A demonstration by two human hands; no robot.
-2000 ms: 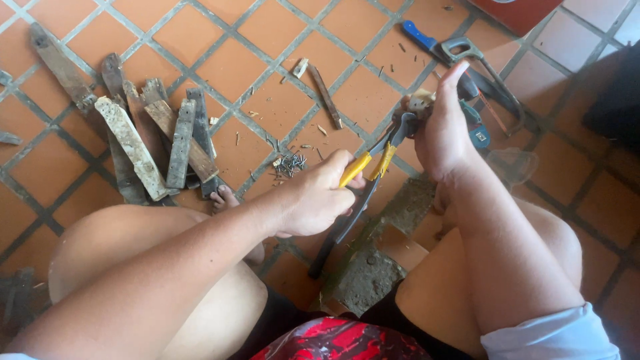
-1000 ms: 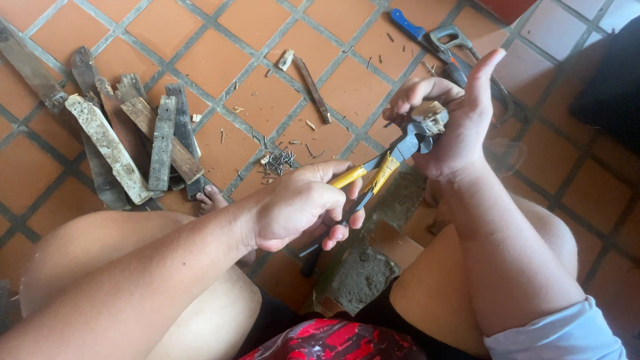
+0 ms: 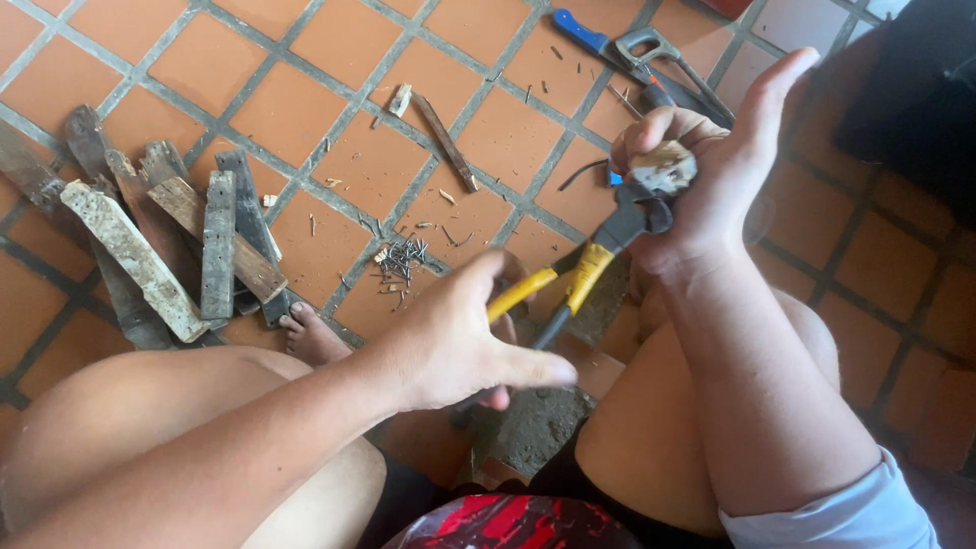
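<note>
My left hand (image 3: 450, 335) loosely holds the end-cutting pincers (image 3: 591, 267) by the handles, its fingers behind the yellow grip and its thumb spread away. The pincers' dark metal jaws touch a wooden piece (image 3: 663, 168) with a rough, broken end. My right hand (image 3: 701, 183), palm up and thumb outstretched, has its fingers curled around that piece; most of its length is hidden. Below the pincers, between the legs, lies a rough grey block (image 3: 537, 427). A dark bar end shows under my left hand, mostly hidden.
Several old wooden slats (image 3: 137, 259) lie piled at left beside a bare foot (image 3: 313, 335). Loose nails (image 3: 402, 261) sit in a heap on the tiles. Beyond are a thin wood strip (image 3: 446, 141), a blue-handled saw (image 3: 579, 30) and a hacksaw (image 3: 648, 46). A dark object (image 3: 907, 114) stands at right.
My left hand's thumb has opened away from the pincers' handles, which it was closed around a second ago. The broken wood end has come into clearer view since two seconds ago.
</note>
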